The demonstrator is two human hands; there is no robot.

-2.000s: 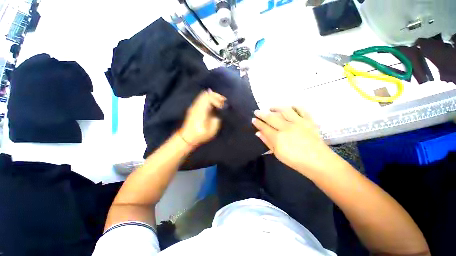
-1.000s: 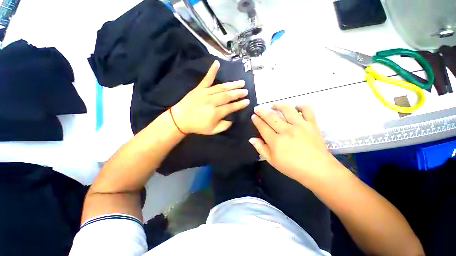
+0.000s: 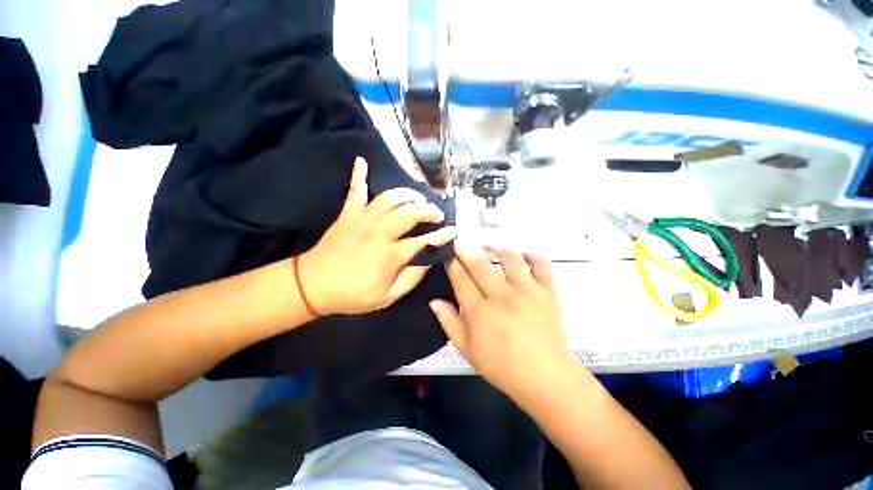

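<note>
The black garment piece (image 3: 258, 191) lies bunched on the white table, left of the needle area. Its right edge reaches the presser foot area (image 3: 452, 182) of the sewing machine (image 3: 536, 57). My left hand (image 3: 369, 251) lies flat on the cloth near that edge, fingers spread, palm down. My right hand (image 3: 503, 311) lies beside it, its thumb and index finger at the cloth's edge and its other fingertips on the machine bed. Neither hand visibly pinches the cloth. The needle tip cannot be made out.
Shears with green and yellow handles (image 3: 682, 273) lie right of my right hand. Dark brown jagged scraps (image 3: 799, 268) lie beyond them. A measuring strip (image 3: 727, 341) runs along the front edge. Another black pile (image 3: 21, 124) is at the far left. Something blue (image 3: 713, 379) shows below the table.
The view has shifted, showing more of the machine head. My left hand went from a curled pose to lying flat with fingers spread. Both hands are now close together at the cloth's edge.
</note>
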